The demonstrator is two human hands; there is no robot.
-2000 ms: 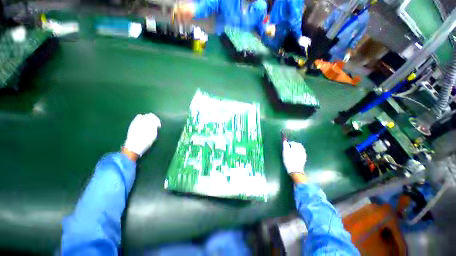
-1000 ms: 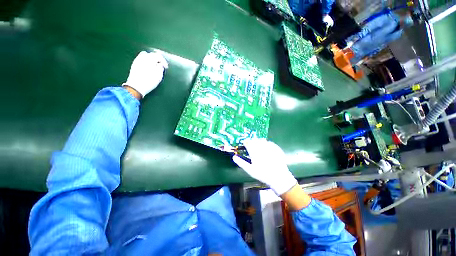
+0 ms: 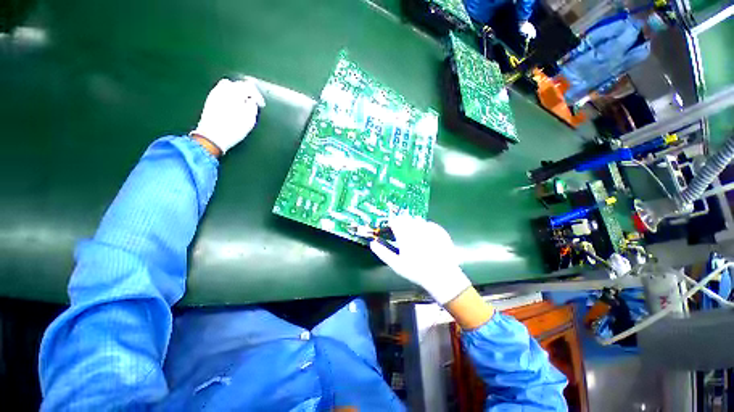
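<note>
A large green circuit board (image 3: 354,153) lies solder side up on the green bench in front of me. My right hand (image 3: 422,256), in a white glove, holds side cutters (image 3: 375,234) with dark handles. Their jaws are at the board's near edge, over its surface; whether they touch a lead cannot be told. My left hand (image 3: 228,115), in a white glove, rests on the bench left of the board with its fingers curled, apart from the board. I cannot see anything in it.
Another board (image 3: 484,90) on a dark pad lies beyond, to the right. A person's gloved hand (image 3: 527,30) is at the far side. Blue posts (image 3: 572,216) stand at the right. An orange frame (image 3: 523,315) is beside the bench, near my right sleeve.
Over two seconds my right hand has come from right of the board to its near edge with the cutters. In the last second the cutters have shifted slightly left along that edge.
</note>
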